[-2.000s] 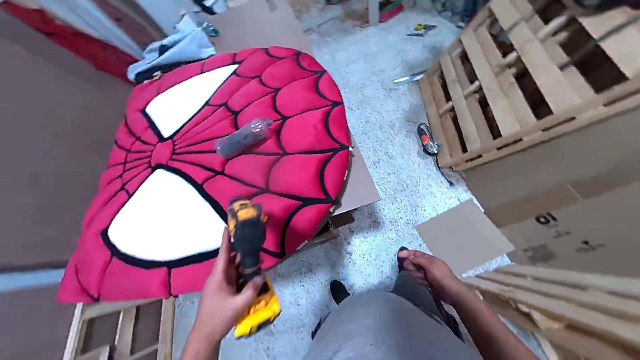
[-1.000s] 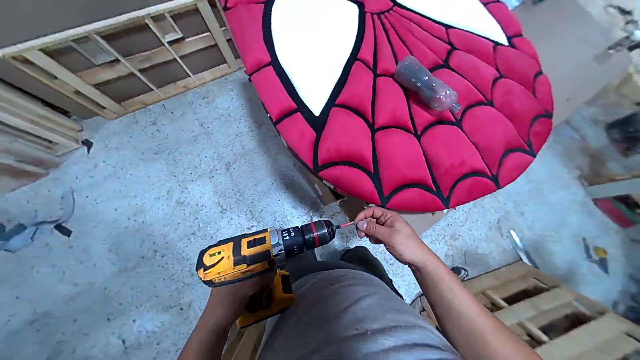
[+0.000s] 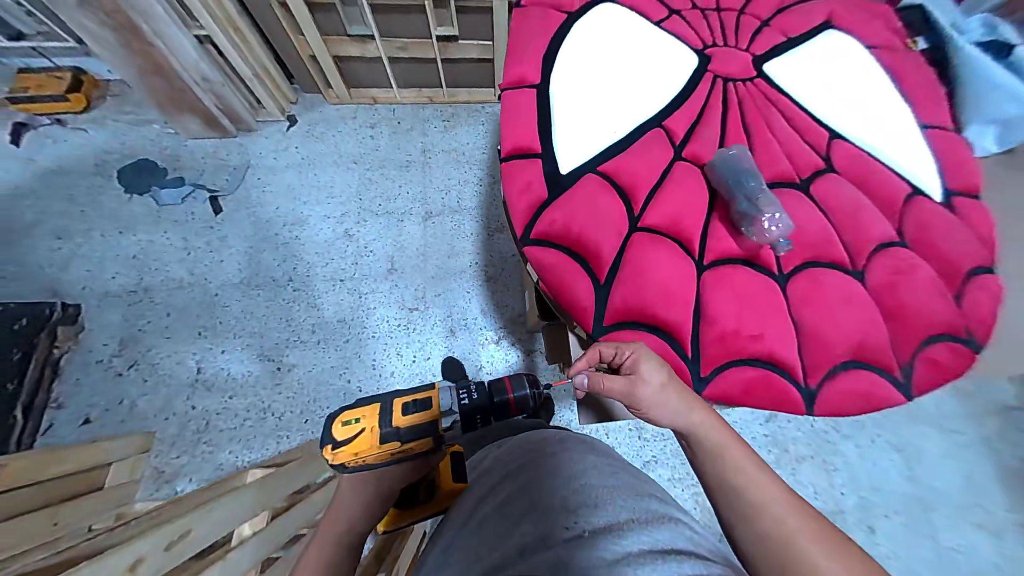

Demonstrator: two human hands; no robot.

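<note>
My left hand (image 3: 392, 480) is closed around the handle of a yellow and black cordless drill (image 3: 400, 420), its chuck pointing right. The fingertips of my right hand (image 3: 632, 380) pinch the end of a thin driver bit (image 3: 562, 383) with a red section, at the front of the chuck. Beyond my right hand lies a large padded red Spider-Man face panel (image 3: 744, 320) with black web lines and white eyes. A clear plastic bottle (image 3: 748, 196) with greyish contents rests on the panel.
Wooden frames (image 3: 400, 48) stand at the back, and slatted wood (image 3: 200, 520) is at lower left. A yellow and black tool (image 3: 52, 90) and dark scraps (image 3: 142, 176) lie on the speckled floor (image 3: 360, 224). Pale cloth (image 3: 980, 88) is at the upper right.
Two seconds ago my right hand was apart from the drill; one second ago it was at the bit, where it remains. The view has turned considerably.
</note>
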